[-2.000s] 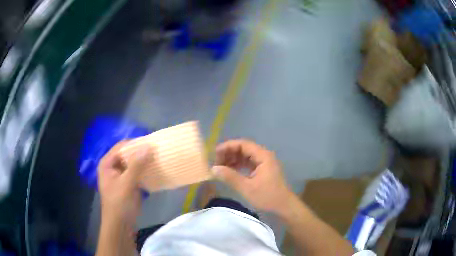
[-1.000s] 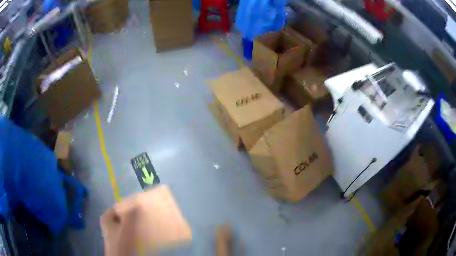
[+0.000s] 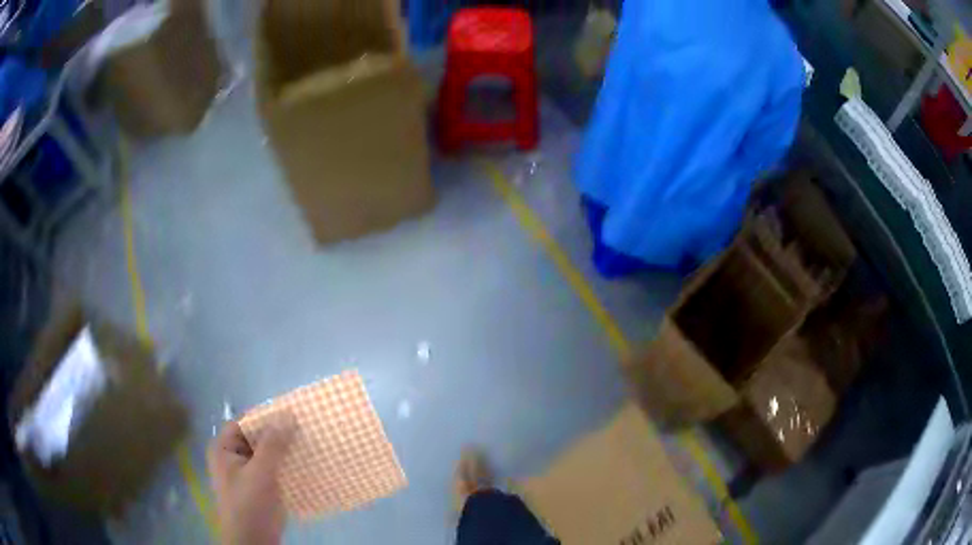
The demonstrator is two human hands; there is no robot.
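Observation:
A dot label sheet (image 3: 336, 447) with rows of orange-pink dots on a pale backing shows at the lower left of the head view. My left hand (image 3: 253, 479) pinches it at its left edge, thumb on top, and holds it above the floor. The sheet lies roughly flat, tilted a little. My right hand is not in view.
A tall open carton (image 3: 352, 160) and a red stool (image 3: 490, 80) stand ahead. A person in a blue smock (image 3: 693, 128) is at the upper right, beside open cartons (image 3: 693, 367). A printed carton (image 3: 624, 490) is at the lower right, another carton (image 3: 107, 436) at the left.
The view has moved along the floor from the blue stool to cartons, the red stool and the person in blue. My right hand has left the picture. My left hand still holds the sheet.

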